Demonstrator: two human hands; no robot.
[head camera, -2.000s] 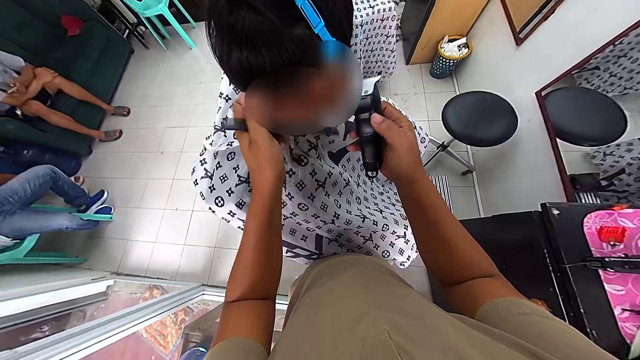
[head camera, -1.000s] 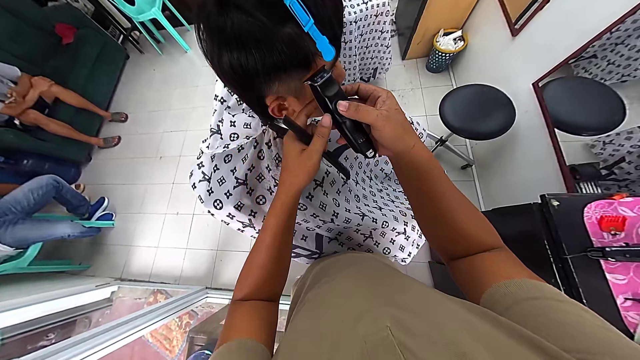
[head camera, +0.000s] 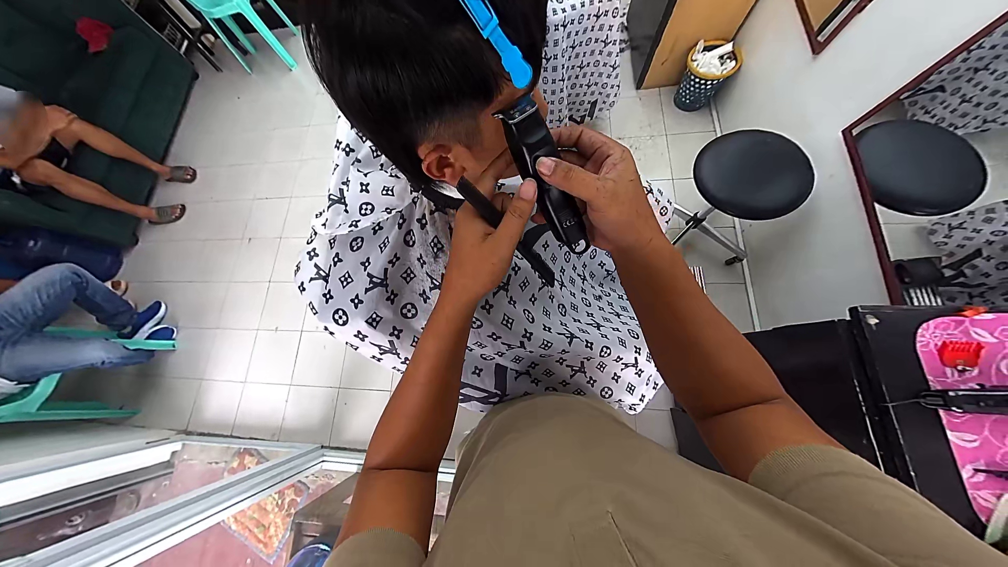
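Note:
A person with dark hair (head camera: 386, 71) sits under a white patterned barber cape (head camera: 378, 276), and a blue hair clip (head camera: 500, 43) holds the hair near the front. My right hand (head camera: 606, 185) grips a black hair clipper (head camera: 547, 169), its blade end up beside the person's cheek. Between the fingers of my left hand (head camera: 492, 236) is a black comb (head camera: 543, 264), slanting down to the right below the ear (head camera: 443, 163). The left fingertips reach the jaw area, close to the clipper; whether they touch it is hard to tell.
A round black stool (head camera: 754, 175) stands at the right, below a waste basket (head camera: 707, 79). At lower right, a black cabinet (head camera: 890, 370) bears a pink mat (head camera: 969, 425) with tools. Two seated people's legs are at the left, by a green sofa (head camera: 102, 157). A glass-panelled frame (head camera: 236, 480) lies lower left.
Two seconds ago my hands were farther apart, on either side of the face; they are now close together near the ear and cheek. The person's head has turned, so the ear shows.

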